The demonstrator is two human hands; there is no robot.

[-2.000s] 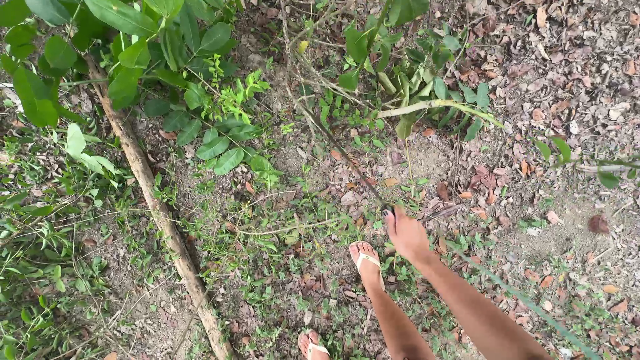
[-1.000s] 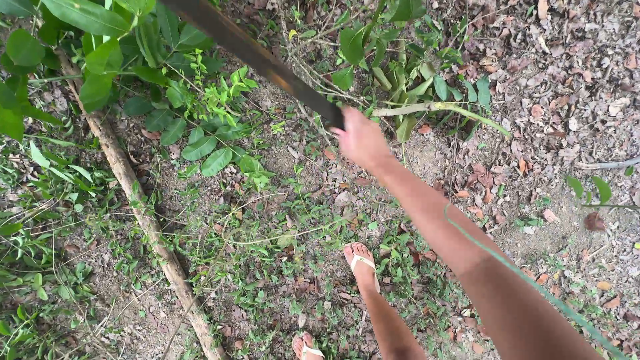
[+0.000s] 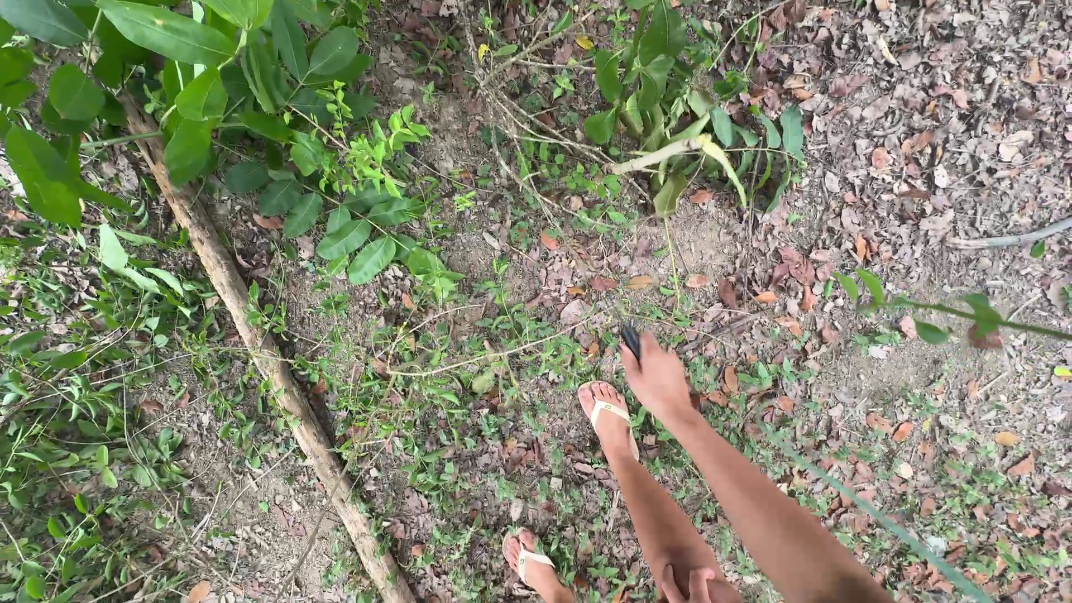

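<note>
My right hand (image 3: pixel 657 377) is closed around the black handle (image 3: pixel 631 342) of a long-bladed tool that looks like a machete; the blade cannot be made out now. It is held low, just right of my sandalled foot (image 3: pixel 606 406). At the bottom edge, fingers of my left hand (image 3: pixel 690 584) show by my leg, partly cut off, and whether they hold anything cannot be told. Above my right hand, a pale, split leafy branch (image 3: pixel 662 157) lies among drooping leaves. A thin bare stem (image 3: pixel 494 355) stretches across the ground to the left.
A long wooden pole or trunk (image 3: pixel 276 368) slants down the left side. Broad-leaved foliage (image 3: pixel 188 100) hangs at upper left. A green cord or strip (image 3: pixel 888 523) runs at lower right, a leafy twig (image 3: pixel 963 311) juts in at right, and leaf litter covers the ground.
My right hand rose with the dark blade pointing to the upper left, then came back down and toward my foot. The blade that crossed the upper view a second ago no longer shows.
</note>
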